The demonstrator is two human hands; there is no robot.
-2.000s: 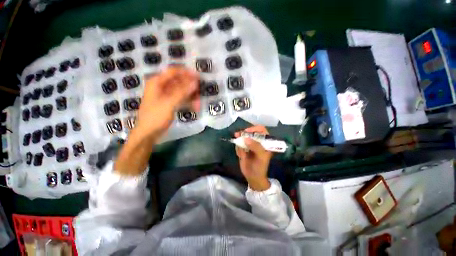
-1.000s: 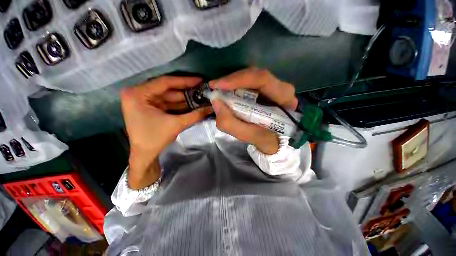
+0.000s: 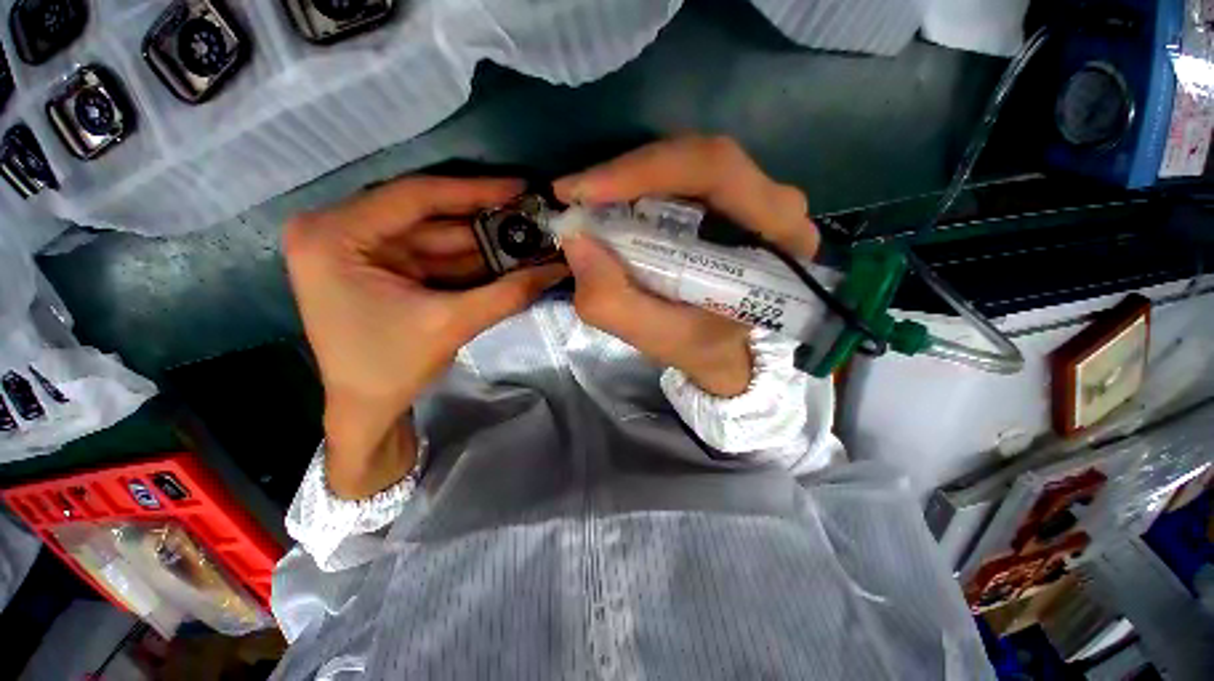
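My left hand (image 3: 400,286) holds a dark square watch case (image 3: 515,234) by its edges between thumb and fingers, its round centre facing up. My right hand (image 3: 686,253) grips a white adhesive syringe (image 3: 726,279) with printed text, slanting down from the case to the lower right. The syringe's front end is at the case's right edge; the fine tip is too small to make out. A green adapter (image 3: 863,309) caps the syringe's rear, with a clear air hose (image 3: 979,349) curving from it. A dark cord runs along the syringe.
More watch cases (image 3: 196,51) lie on a white foam sheet (image 3: 306,140) at the upper left. A red tray (image 3: 220,499) with a plastic bag is at lower left. A blue dispenser (image 3: 1156,100) stands upper right. A brown-framed square object (image 3: 1102,366) is at right.
My left hand has come back from the rows of cases and now holds a case. The syringe has come against it. Over the last second, both hands have shifted slightly left and up in view.
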